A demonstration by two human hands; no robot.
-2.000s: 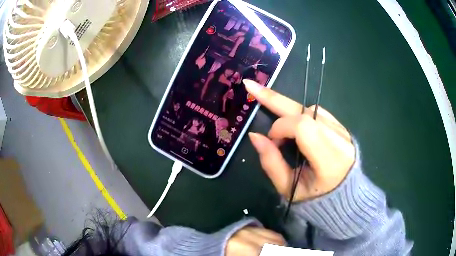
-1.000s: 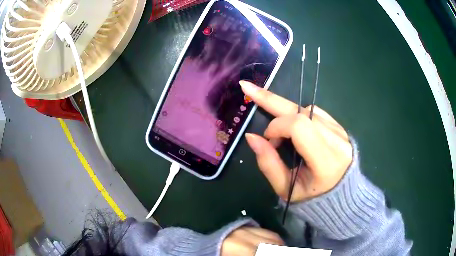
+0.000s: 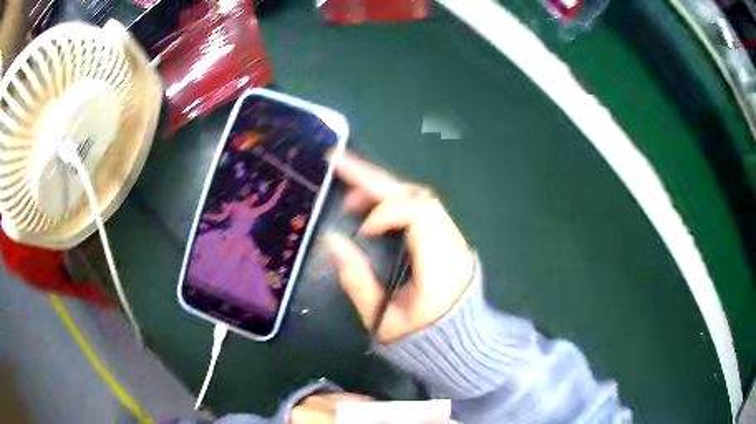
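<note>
A smartphone (image 3: 253,215) in a pale case lies on the dark-green surface with its screen lit. My right hand (image 3: 406,248) is at the phone's right edge, index fingertip at the upper right side of the screen. The dark tweezers (image 3: 390,294) are held in my right hand; their tips are blurred and cannot be made out. My left hand (image 3: 319,409) is at the bottom edge, mostly cut off, with its fingers hidden behind a white card (image 3: 394,411) that it appears to hold.
A cream fan (image 3: 79,132) stands at the left, a white cable plugged into it. A white charging cable (image 3: 212,364) runs from the phone. Red items in clear plastic (image 3: 211,66) lie behind the phone; another red item (image 3: 377,10) is at the top. A pale curved strip (image 3: 630,170) borders the surface.
The view has shifted, so the phone and hands sit further left and more of the table's back shows. The screen picture has changed. My right hand still holds the tweezers.
</note>
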